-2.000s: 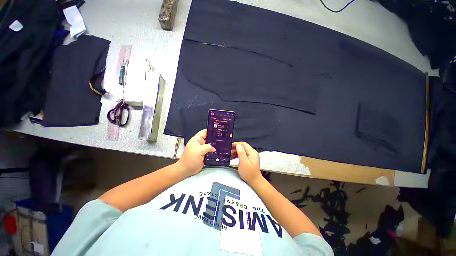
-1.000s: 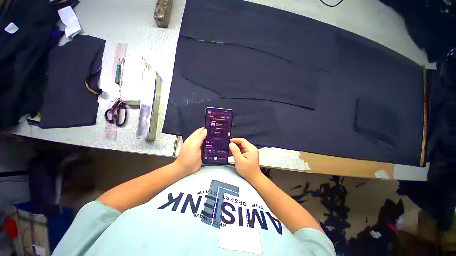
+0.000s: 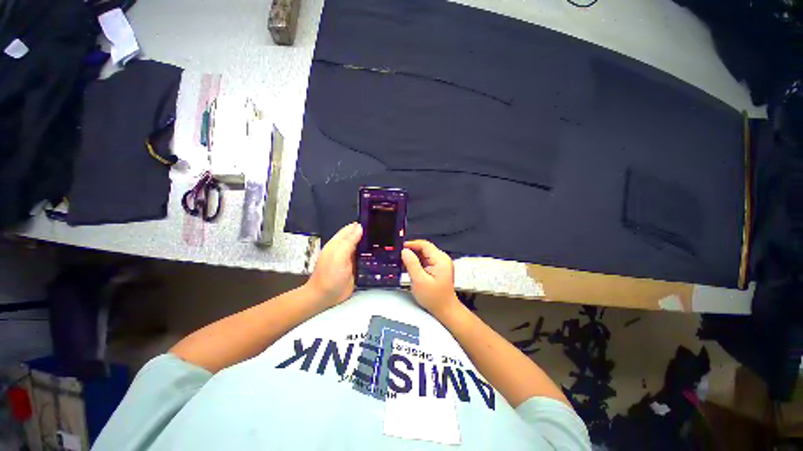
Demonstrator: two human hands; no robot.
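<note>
A smartphone (image 3: 382,236) with a lit dark screen is held upright in front of my body, over the near edge of the dark cloth. My left hand (image 3: 336,264) holds its left side. My right hand (image 3: 430,271) is at its lower right edge with fingers curled; I cannot tell whether it grips the phone. The large dark cloth (image 3: 528,150) lies flat on the table, with cut panels showing as edge lines. A small folded dark panel (image 3: 660,211) lies near its right end.
Scissors (image 3: 202,199), a pale tray (image 3: 253,203) and a separate dark panel (image 3: 123,145) lie left of the cloth. A mottled weight (image 3: 283,21) is at the top. A wooden strip (image 3: 746,203) crosses the right end. Brown paper (image 3: 599,287) runs along the near edge. Black scraps (image 3: 577,352) litter the floor.
The phone screen shows a different picture with a dark central block. My left thumb, over the screen at first, is now at the phone's side. The view has shifted slightly.
</note>
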